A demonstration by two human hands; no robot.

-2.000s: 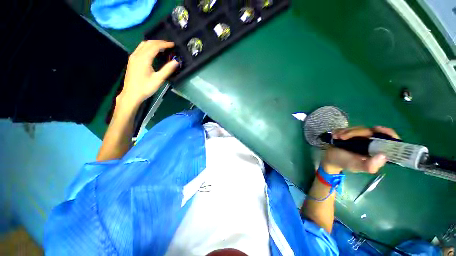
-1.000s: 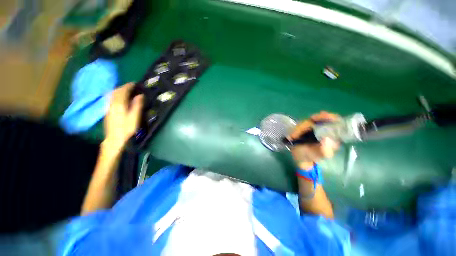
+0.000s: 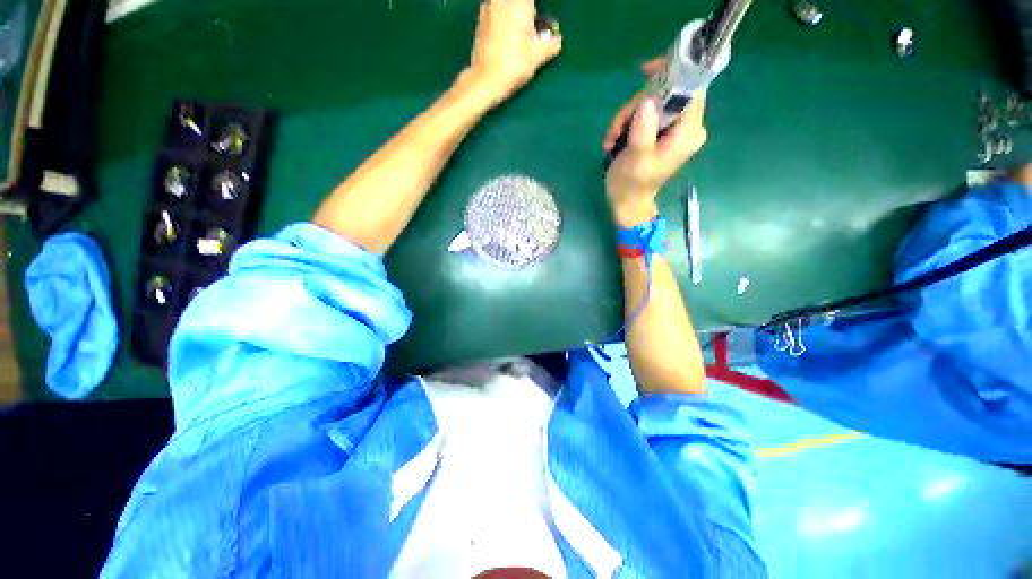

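Observation:
My left hand (image 3: 512,48) is at the top edge of the view, partly cut off, with its fingertips on a small round assembly (image 3: 548,26). My right hand (image 3: 651,147) is closed around the electric screwdriver (image 3: 690,66), whose rear points up out of view; its tip is hidden by the fingers. The silver screw plate (image 3: 513,222) lies on the green mat between my arms, with the white pointed label (image 3: 459,241) at its left. The black parts tray (image 3: 204,215) holds several round assemblies at the left.
A crumpled blue cloth (image 3: 74,314) lies at the far left. Two small parts (image 3: 807,13) (image 3: 903,43) lie at the top right. A thin pale tool (image 3: 694,234) lies right of my right forearm. Another person's blue sleeve (image 3: 975,255) and a black cable (image 3: 928,279) are at the right.
My left hand has left the tray and reached forward to a small assembly. My right hand with the screwdriver has moved away from the plate and turned upright. The camera view has turned.

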